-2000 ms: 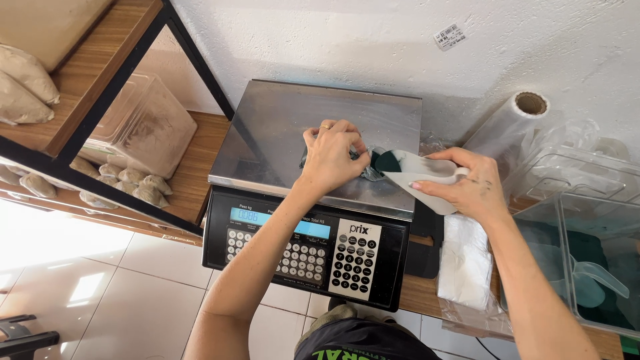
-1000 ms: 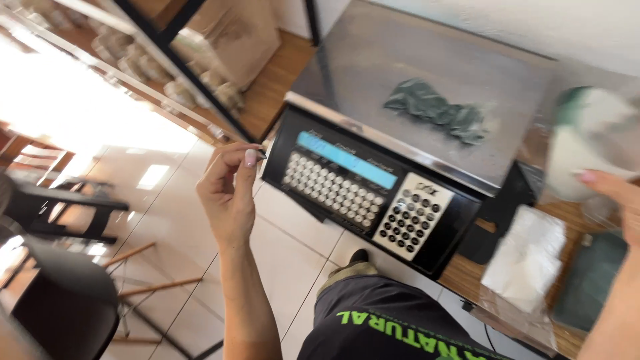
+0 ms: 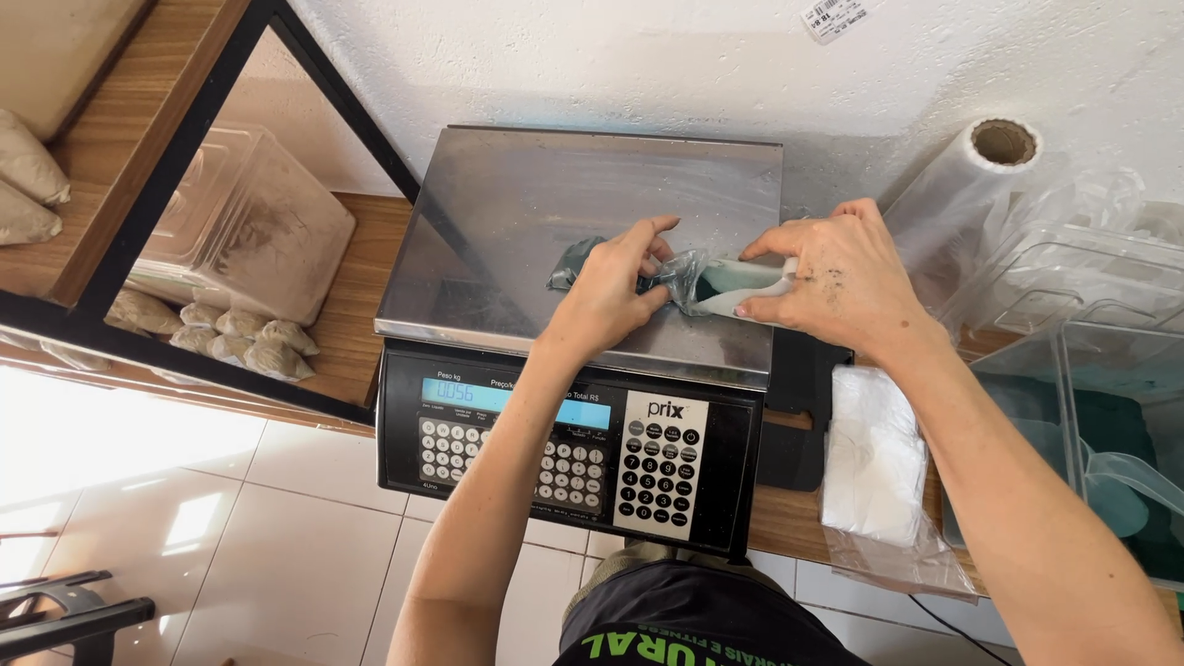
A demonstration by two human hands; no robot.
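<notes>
A small clear plastic bag holding dark green powder [image 3: 572,264] lies on the steel platform of a digital scale [image 3: 592,176]. My left hand [image 3: 615,287] pinches the bag near its neck, fingers closed on the plastic. Into the bag's mouth reaches the tip of a whitish scoop or funnel [image 3: 740,291] with green powder inside; whether it is a scoop or a funnel I cannot tell. My right hand [image 3: 837,277] grips it from the right, with dark specks on the back of the hand. The scale's lit display [image 3: 513,404] sits below, partly covered by my left forearm.
At the right stand a plastic film roll [image 3: 962,185], a stack of white bags [image 3: 874,462] and a clear bin of green powder [image 3: 1101,407] with a scoop inside. A black-framed wooden shelf [image 3: 324,120] on the left holds a clear container [image 3: 268,222] and several small filled bags [image 3: 245,333].
A second ago my left hand was off the scale, left of its keypad, and the bag lay alone; now both hands are over the platform, at the bag. The view has swung back.
</notes>
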